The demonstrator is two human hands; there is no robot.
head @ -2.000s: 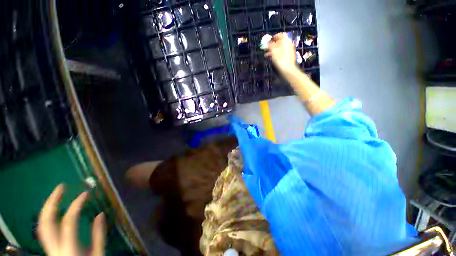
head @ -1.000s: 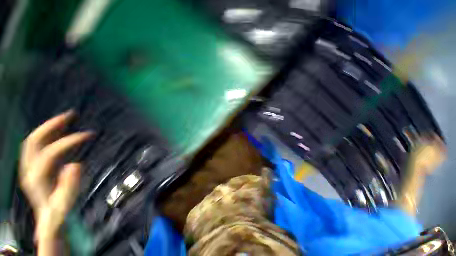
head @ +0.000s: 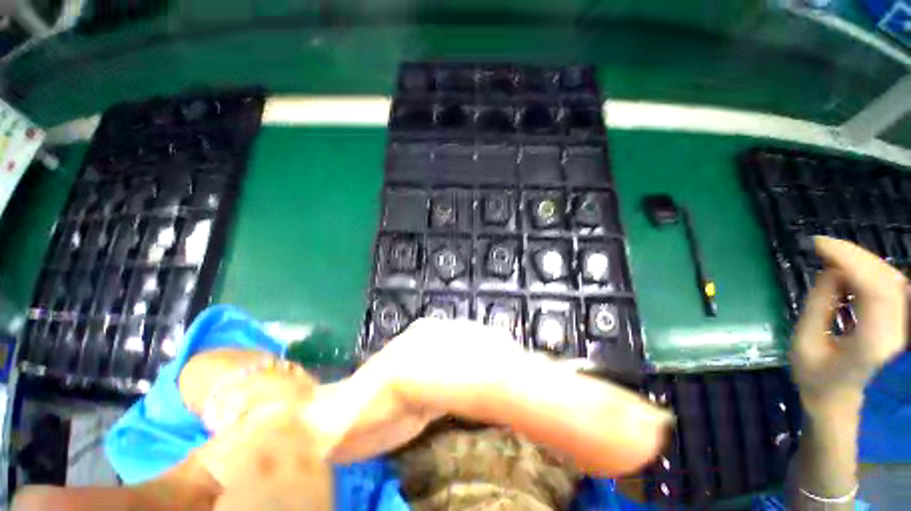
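A black gridded tray (head: 455, 160) lies in front of me. Its nearer pockets hold several black watch bodies (head: 500, 257) with round ringed lenses facing up; pockets in the farther rows look empty. My left hand (head: 450, 374) lies across the tray's near edge, reaching from the left and pointing right. Its fingertips are blurred and I cannot tell if it holds anything. My right hand (head: 849, 314) is raised at the right, beside the right tray, with curled fingers; whether it holds anything is unclear.
A small black square unit (head: 660, 209) and a thin black stick with a yellow band (head: 696, 261) lie on the green surface (head: 689, 160). Other black trays stand at the left (head: 150, 215), the right (head: 799, 190) and lower right (head: 729, 404).
The view has swung from the side trays to the tray in front. My left hand has come across its near edge. My right hand has left the side tray with bright pieces.
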